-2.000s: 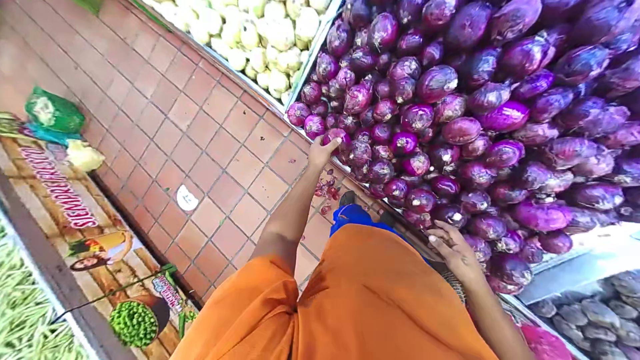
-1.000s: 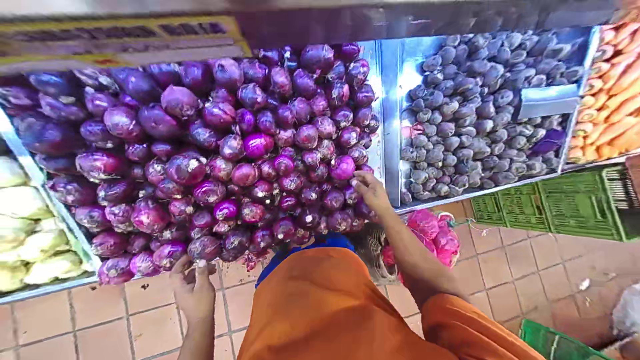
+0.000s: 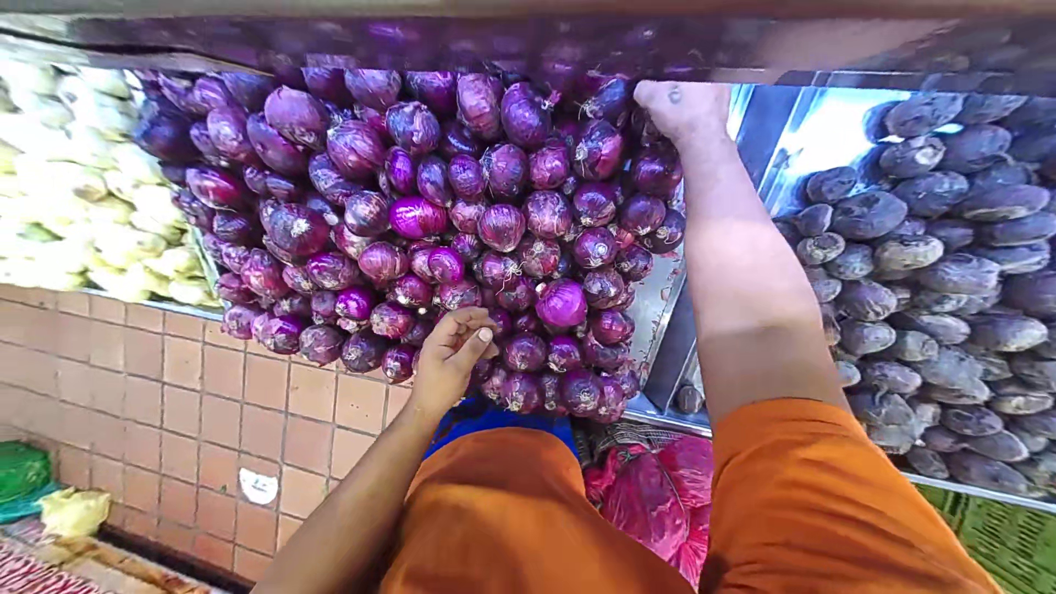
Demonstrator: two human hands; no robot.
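Note:
A wide heap of red onions (image 3: 417, 218) fills the middle of the display. At its near edge, my left hand (image 3: 452, 355) rests close against the onions, fingers curled and thumb raised; whether it grips one is not plain. My right arm reaches to the far right corner of the heap, where my right hand (image 3: 681, 107) is bent over the onions below the dark overhanging ledge. Its fingertips are hidden, so any hold cannot be told. A brighter peeled-looking onion (image 3: 561, 303) lies to the right of my left hand.
Pale vegetables (image 3: 91, 190) lie in the left bin, beets (image 3: 949, 289) in the right one past a metal divider (image 3: 668, 346). A dark ledge (image 3: 528, 41) overhangs the back. A pink mesh bag (image 3: 652, 503) sits by my body; a green crate (image 3: 990, 528) is lower right.
My right hand has moved from the near right edge of the onions to their far right corner. My left hand remains along the near edge. The view has shifted strongly.

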